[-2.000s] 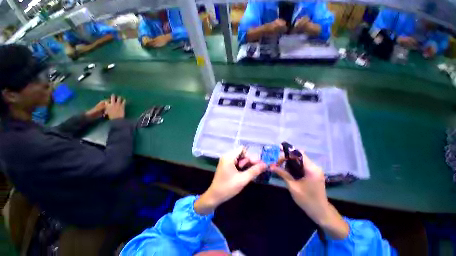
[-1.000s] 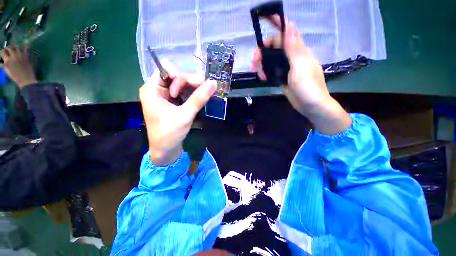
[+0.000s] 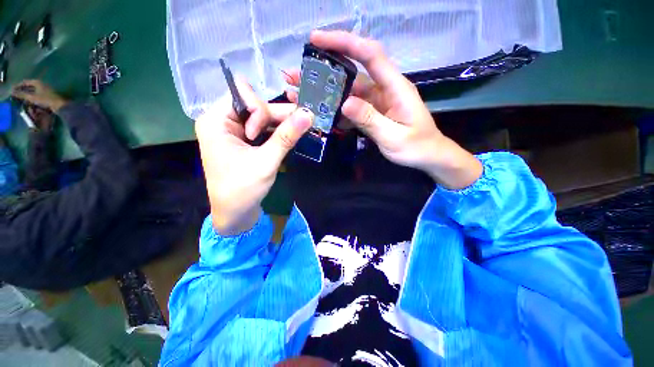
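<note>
My left hand (image 3: 247, 143) grips the lower left of a grey phone circuit board (image 3: 320, 89) between thumb and fingers. The same hand also holds dark tweezers (image 3: 233, 87), which point up and to the left. My right hand (image 3: 394, 111) holds a black phone housing (image 3: 347, 72) around the board's top and right side. A small dark LCD screen module (image 3: 310, 145) with a bright white edge hangs below the board. Whether the board is fully seated in the housing cannot be told.
A white tray liner (image 3: 430, 36) lies on the green bench (image 3: 574, 93) beyond my hands, with black tray plastic (image 3: 473, 66) at its near edge. Small phone parts (image 3: 102, 63) lie at the upper left. Another person's dark sleeve (image 3: 79, 208) is at the left. An open carton (image 3: 574, 161) is at the right.
The black housing has moved left and down from beside the board and now lies around it. My right hand has come in close to my left. The neighbour's hands have moved right.
</note>
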